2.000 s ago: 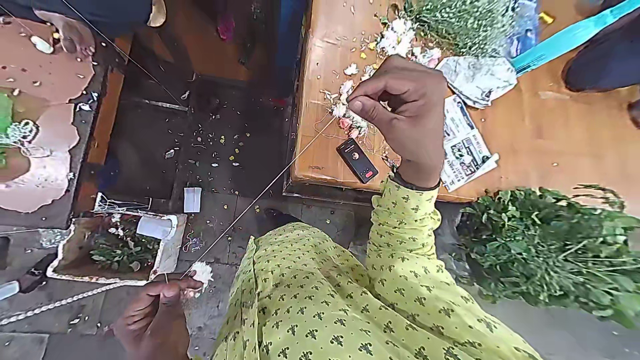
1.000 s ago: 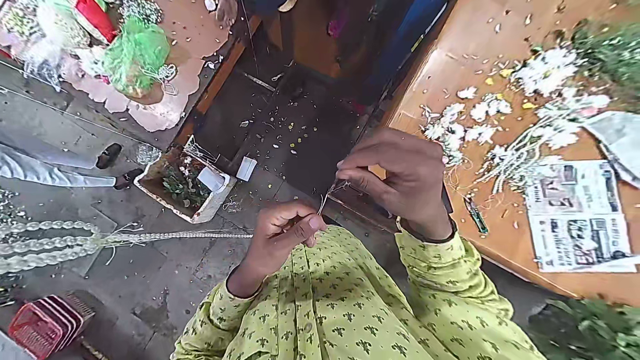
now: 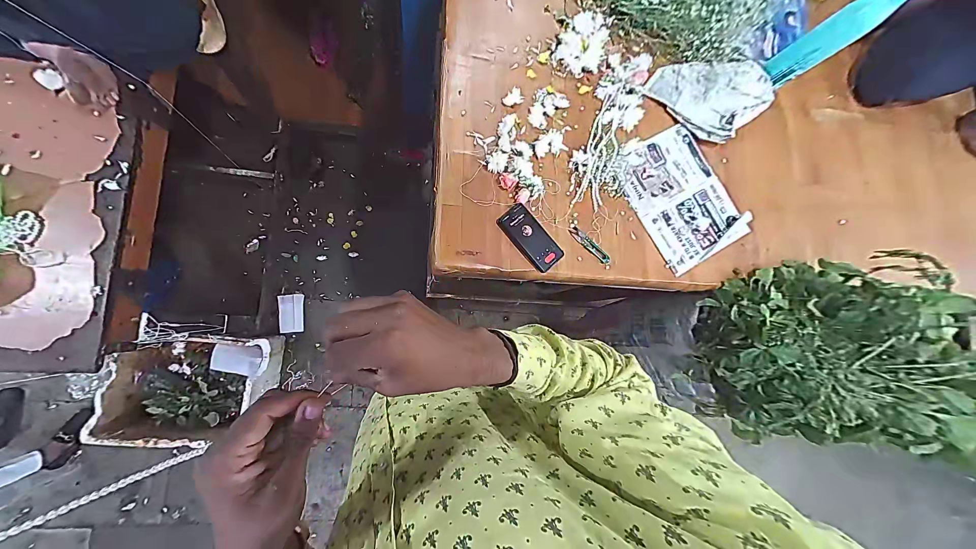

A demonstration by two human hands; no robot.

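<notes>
My left hand (image 3: 267, 450), low at the left of centre, pinches a thin thread (image 3: 332, 390) between thumb and forefinger. Just above and to its right is my right hand (image 3: 412, 347), its fingers curled close to the same thread; its fingertips are blurred and partly hidden. White flowers (image 3: 518, 149) with a few pink ones lie on the wooden table (image 3: 823, 175) ahead. Beside them are a bundle of white strings (image 3: 598, 156), a smartphone (image 3: 531, 238) with a lit screen and small green-handled thread snips (image 3: 590, 245).
A newspaper (image 3: 686, 202) and a crumpled wrapper (image 3: 713, 95) lie on the table. Leafy green bunches (image 3: 831, 351) stand at the right. A foam box (image 3: 107, 438) with leaves is at lower left, near a white braided rope (image 3: 99, 496). Another person's bare foot (image 3: 80, 76) shows at upper left.
Two seconds ago my hands were far apart with the thread stretched between them; one second ago they were close together, and they are close together now. The view has swung between frames.
</notes>
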